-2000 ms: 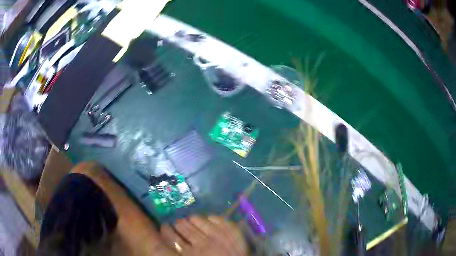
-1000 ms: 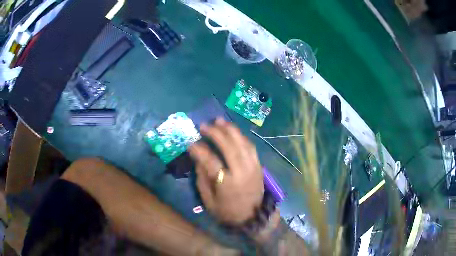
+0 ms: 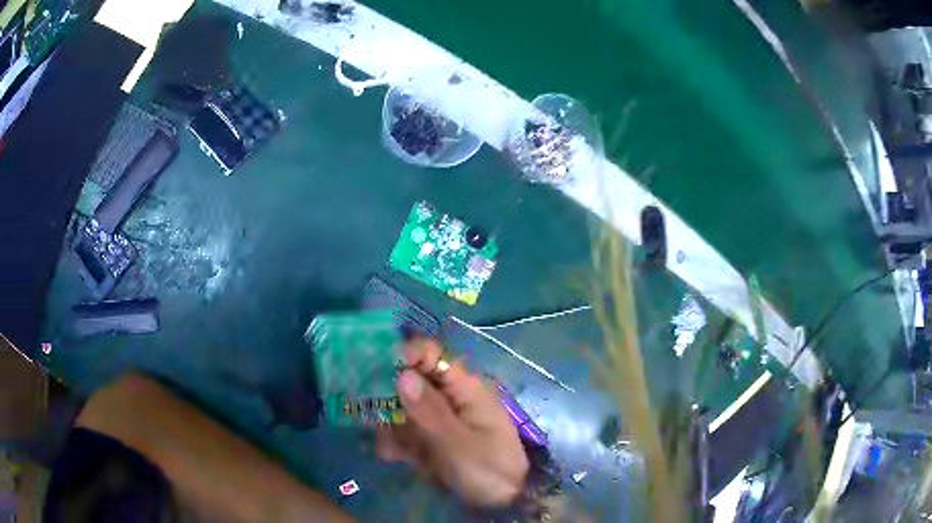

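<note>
My right hand (image 3: 455, 424), with a ring and something dark at the wrist, comes from the lower right. Its fingers and thumb hold a green circuit board (image 3: 358, 358) at the board's right edge; the board is blurred. My left hand is out of the picture; only what seems to be the left forearm shows at the lower left. A second green circuit board (image 3: 439, 253) lies flat on the dark green bench, above the held one. A dark ribbed flat piece (image 3: 399, 301) lies between the two boards, partly covered.
Two clear cups, one with dark bits (image 3: 424, 131) and one with small metal bits (image 3: 547, 148), stand along the white strip. Tweezers (image 3: 516, 352) and a purple tool (image 3: 521, 414) lie right of the hand. Black parts (image 3: 138, 174) lie at left. Blurred tan strands (image 3: 628, 358) hang in front.
My right hand has closed on the board that lay under its fingertips and now holds it turned, its face now plainer green. The view has shifted, so bench items appear further left.
</note>
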